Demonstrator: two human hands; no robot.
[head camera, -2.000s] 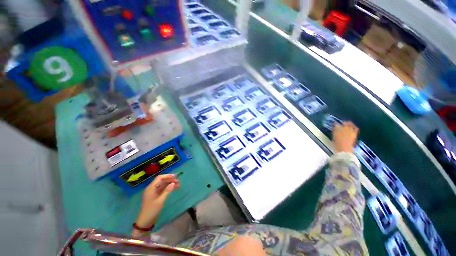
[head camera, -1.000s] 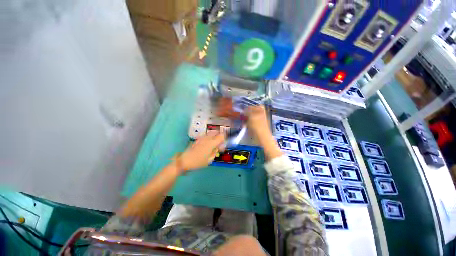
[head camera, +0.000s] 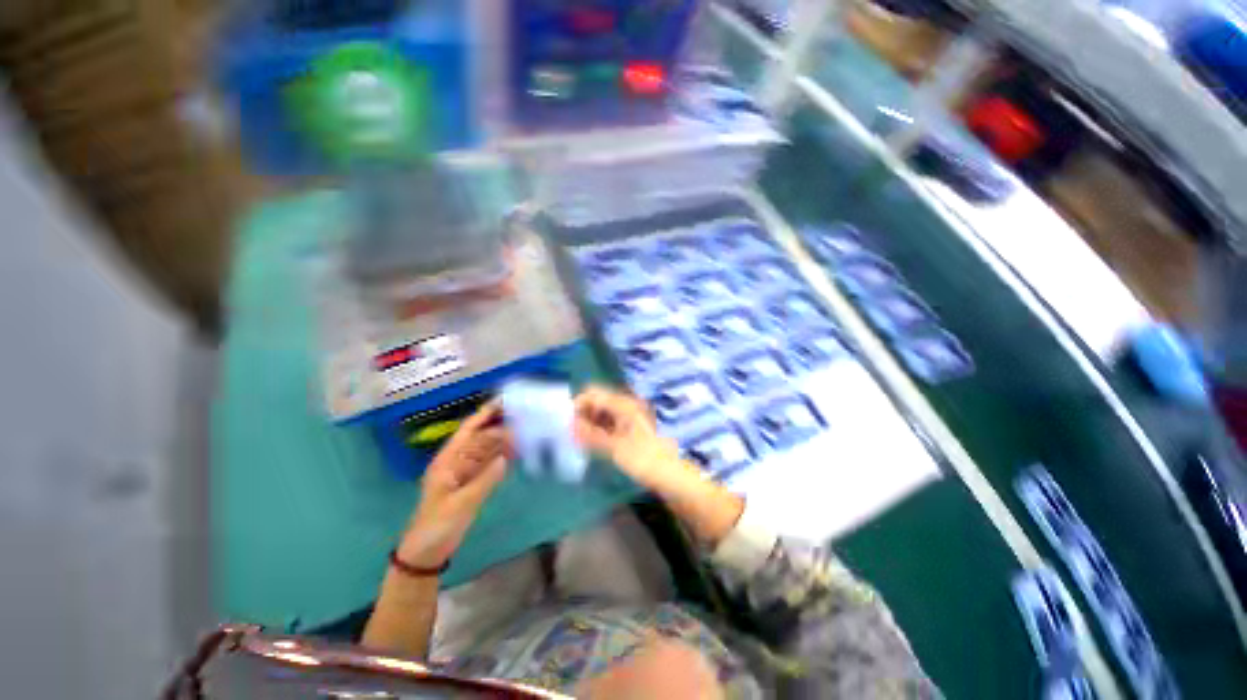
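Note:
A pale flat panel (head camera: 544, 429) is held up in front of the press, its plain pale side with a small dark mark showing. My left hand (head camera: 469, 465) grips its left edge. My right hand (head camera: 620, 429) grips its right edge. The press base plate (head camera: 458, 335) stands behind and to the left of the panel, with an orange-red fixture (head camera: 445, 298) on it under the blurred press head. I cannot tell if the fixture holds anything. The blister tray (head camera: 875, 458) to the right holds rows of panels. The frame is blurred.
The green conveyor belt (head camera: 903, 588) runs along the right with several panels on it. A control box (head camera: 595, 69) with a lit red button stands behind the press. A tray stack (head camera: 643, 175) lies behind the open tray. The green bench top (head camera: 280, 506) lies left of my hands.
Both hands have come back from the press fixture toward me and now hold a panel between them. The view has turned to the right, showing more of the tray and belt.

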